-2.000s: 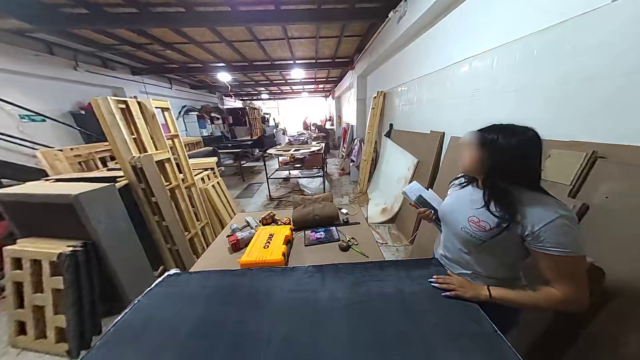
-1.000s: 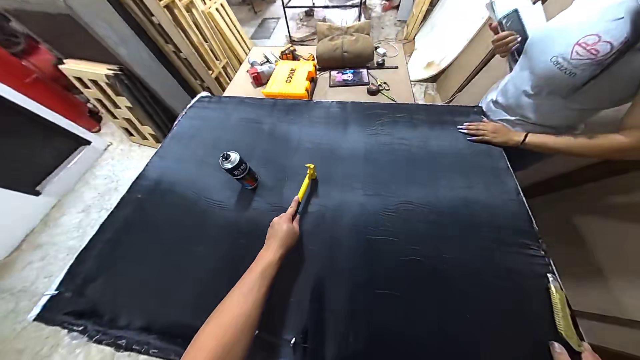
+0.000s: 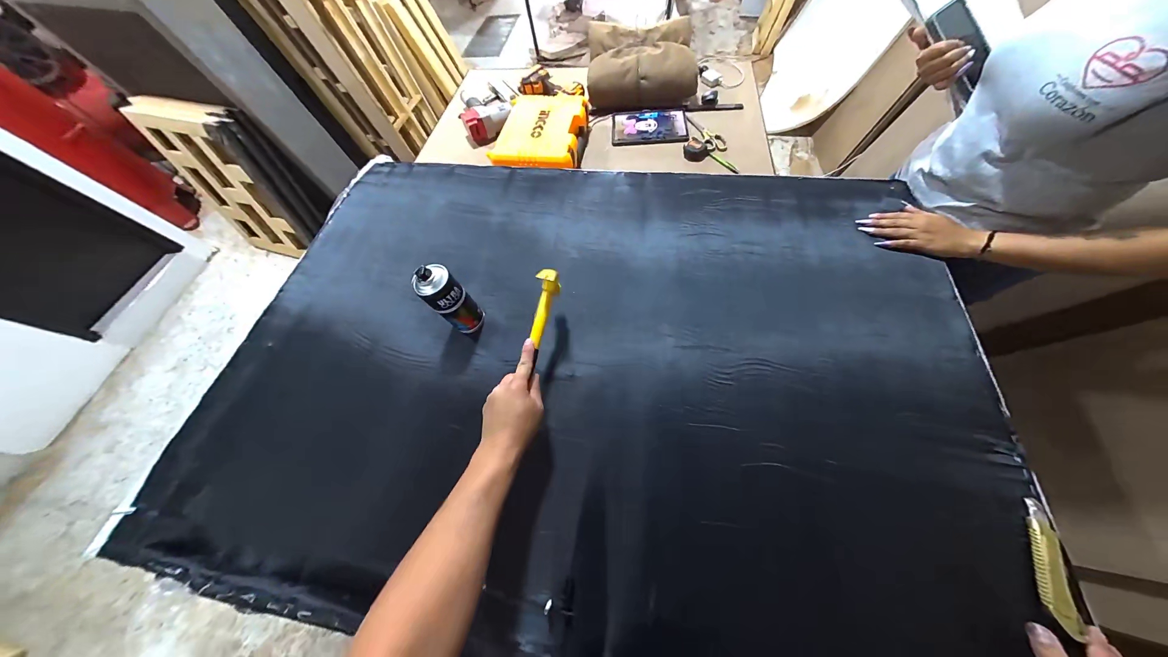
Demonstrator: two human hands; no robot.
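My left hand grips the dark lower handle of a yellow hammer, whose yellow head is raised over a large panel covered in black fabric. Left of the hammer, a black spray can stands on the fabric. At the bottom right corner, partly cut off by the frame, my right hand holds the lower end of a yellowish tool with a ribbed edge; its exact kind is unclear. That tool lies along the panel's right edge. Wrinkles run across the fabric.
Behind the panel, a table bears an orange case, a brown roll, a tablet and scissors. At right, a person rests one hand on the fabric and holds a phone-like object. Wooden frames lean at left.
The view has tilted sharply down since the oldest frame, bringing my hands, the hammer and the can into sight. Over the last second, the hammer and hands look much the same.
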